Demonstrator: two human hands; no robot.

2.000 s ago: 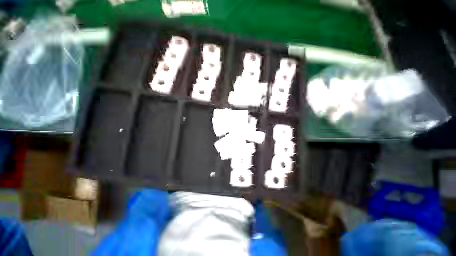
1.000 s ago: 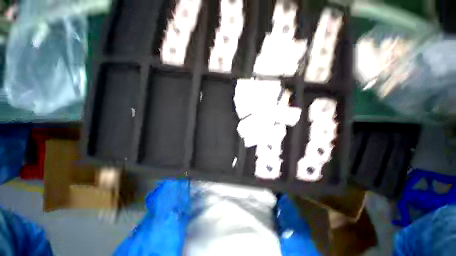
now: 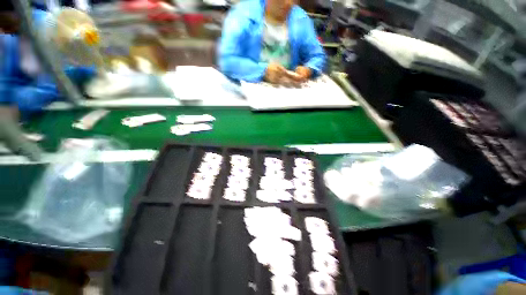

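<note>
The black compartment tray point(image 3: 213, 203) lies in front of me, its near edge cut off by the picture. Pale watch bodies with dark centres point(image 3: 206, 176) stand in short columns in several far pockets and in the near right pocket point(image 3: 321, 259). Pale strap halves point(image 3: 268, 222) lie in a loose pile over watch bodies in the near pocket beside it. Three near left pockets hold no watch parts, only tiny light specks. Neither of my hands can be made out. A blue sleeve point(image 3: 476, 283) shows at the bottom right, with a small blurred tan patch at its end.
A clear bag point(image 3: 81, 193) lies left of the tray, a bag of pale straps point(image 3: 380, 178) right. Pale strips point(image 3: 144, 120) lie on the green belt point(image 3: 259, 124). A person in blue point(image 3: 245, 43) sits opposite at a white board. Dark trays point(image 3: 478, 138) stand right; a blurred arm shows left.
The view has tilted up, bringing in the belt and the person opposite. The tray sits lower in the picture, and my white shirt has left it. Its contents look unchanged.
</note>
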